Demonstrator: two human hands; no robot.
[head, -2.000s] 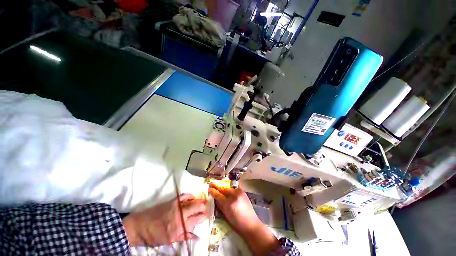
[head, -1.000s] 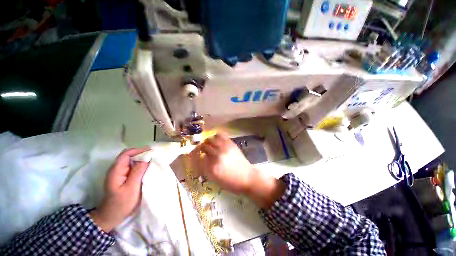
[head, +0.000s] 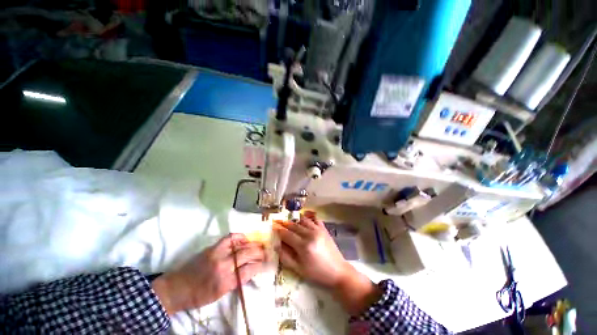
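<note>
White fabric [head: 131, 222] lies in a large heap at the left and runs under the presser foot [head: 273, 213] of the white sewing machine [head: 366, 186]. My left hand [head: 219, 269] presses on the fabric just left of and below the foot, fingers bent. My right hand [head: 314, 252] is close by the foot on its right, fingertips on the lit yellow-looking edge at the foot. The patterned trim [head: 285, 304] hangs down below my right hand along the fabric. Whether the fingers pinch the trim is hidden.
A teal phone [head: 399, 85] stands over the machine head. Open scissors [head: 509, 288] lie on the pale table [head: 452, 298] at the right. Two white thread cones [head: 507, 55] and a control box [head: 456, 119] are behind. A thin brown cord [head: 239, 281] hangs before my left hand.
My left hand has let go of the lifted fabric edge and moved right, down flat near the foot. My right hand stays by the foot. The camera view has shifted.
</note>
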